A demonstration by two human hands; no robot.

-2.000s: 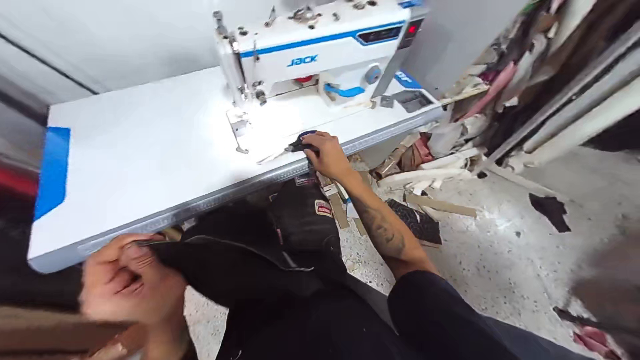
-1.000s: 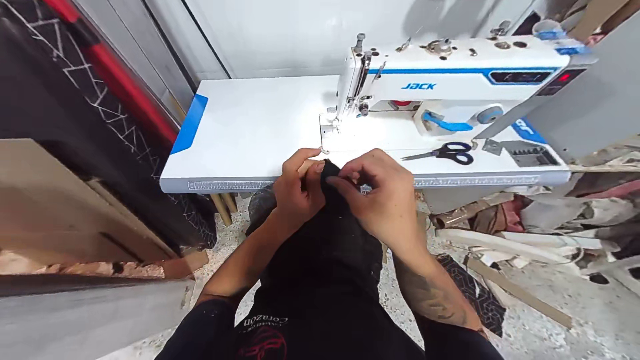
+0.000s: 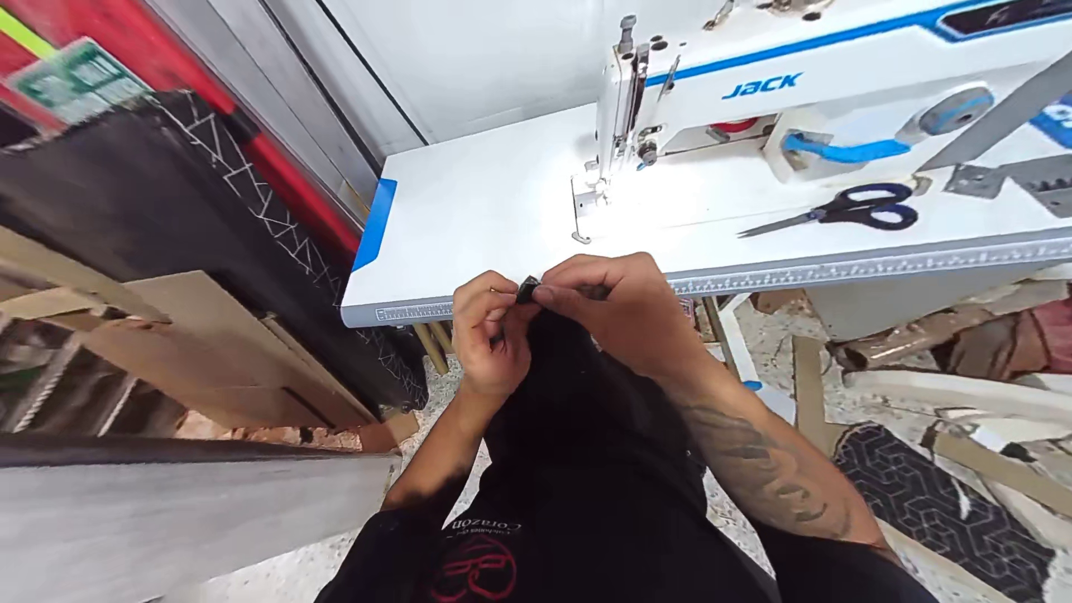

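My left hand (image 3: 492,331) and my right hand (image 3: 618,306) meet at the front edge of the white sewing table (image 3: 469,222). Between their fingertips they pinch a black fabric piece (image 3: 528,290), whose lower part merges with the dark clothing below. A white Jack sewing machine (image 3: 804,92) stands behind and to the right, its lamp lighting the needle area (image 3: 596,197). Scissors with dark handles (image 3: 837,209) lie closed on the table to the right of my right hand.
A dark quilted panel (image 3: 209,201) and cardboard sheets (image 3: 201,352) stand at the left, above a grey surface (image 3: 193,511). Fabric scraps (image 3: 946,486) and strips (image 3: 988,402) litter the floor at the right. Metal plates (image 3: 976,180) rest on the table's right side.
My right hand held the scissors two seconds ago; they have since been let go onto the table. Both hands have come together on the black fabric. The view has shifted left.
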